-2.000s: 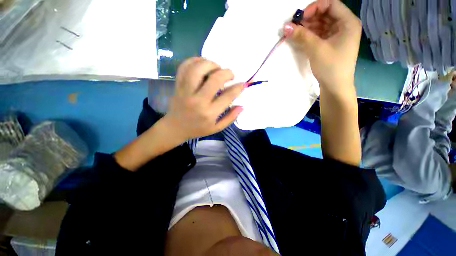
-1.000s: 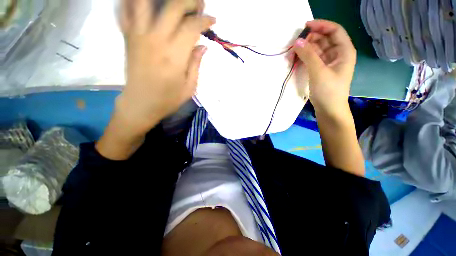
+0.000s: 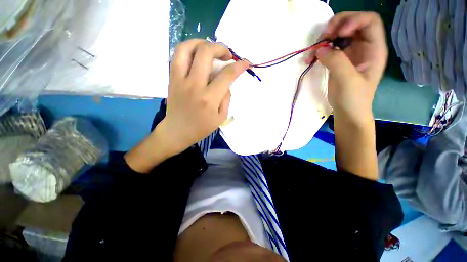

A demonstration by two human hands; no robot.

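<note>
A white plastic housing [image 3: 274, 110] with a rounded many-sided outline lies in front of me at the bench edge. My left hand [image 3: 205, 82] pinches the red and black wire harness [image 3: 279, 59] over the housing's left part; a dark wire end sticks out below the fingertips. My right hand [image 3: 353, 56] holds a black connector [image 3: 342, 43] at the harness's other end, over the housing's upper right edge. A second stretch of wire runs from my right fingers down to the housing's lower edge.
A clear plastic bag [image 3: 38, 51] and a white sheet [image 3: 123, 46] lie at left. A wrapped bundle [image 3: 54, 158] is below the bench. At right are a housing stack [image 3: 430, 43], a harness bunch [image 3: 444, 115] and a neighbouring person's grey sleeve [image 3: 440, 164].
My left hand, earlier raised at the upper left, has moved down and right and now pinches the wires. My right hand has shifted slightly right. The harness is stretched straighter between the hands.
</note>
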